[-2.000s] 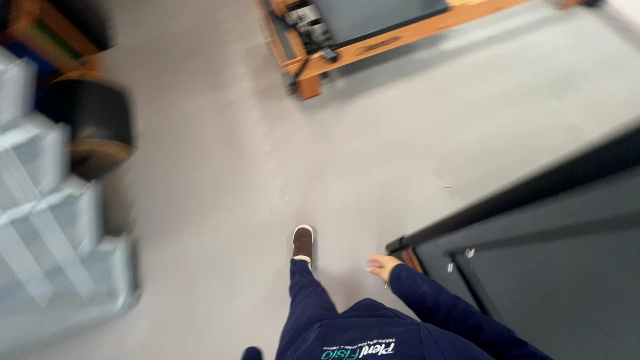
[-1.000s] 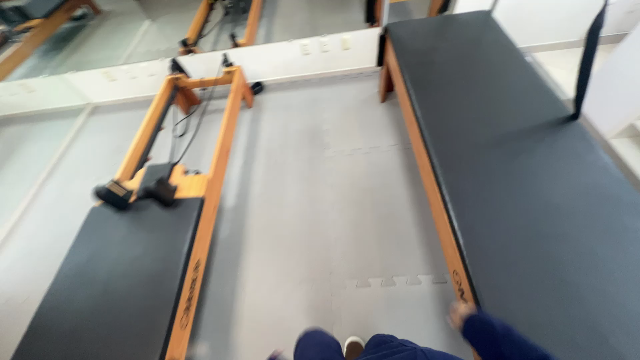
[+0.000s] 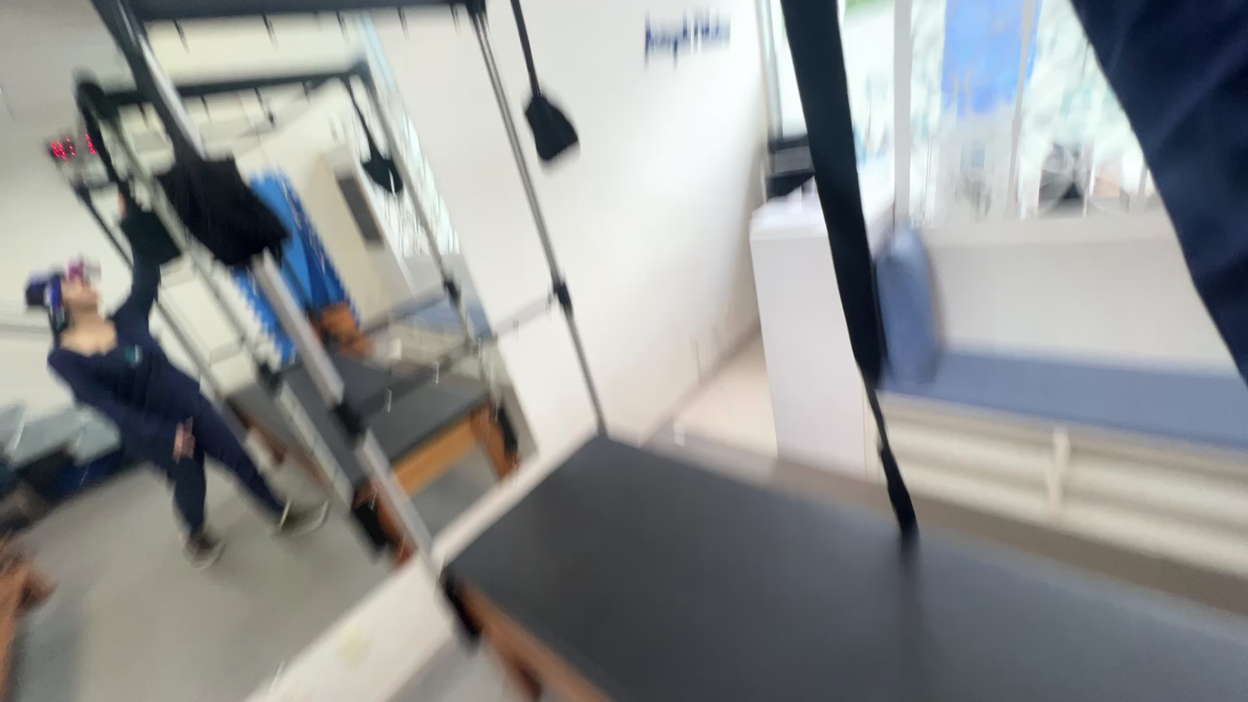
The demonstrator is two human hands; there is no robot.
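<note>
Both my hands lie outside the direct view. A navy sleeve (image 3: 1185, 146), apparently my raised right arm, crosses the upper right corner. Beside it a wide black strap (image 3: 838, 195) hangs down over the black padded top (image 3: 741, 585) of a Pilates trapeze table. Black fabric loops hang from the metal frame, one at the upper left (image 3: 224, 210) and one by the wall (image 3: 551, 127). In the mirror, a reflected person (image 3: 136, 370) in navy with head-worn gear has one arm raised and the other low; blur hides what the raised hand touches.
Metal uprights (image 3: 531, 205) stand at the table's far end, in front of the mirror and white wall. Beyond the table are a white cabinet (image 3: 814, 331) and a bench with a blue cushion (image 3: 1063, 395). A blue bolster (image 3: 907, 302) leans there.
The view has swung up from the floor and table to the frame, mirror and window. My right hand, near the table's wooden edge one second ago, has left view; a navy sleeve now shows high at right.
</note>
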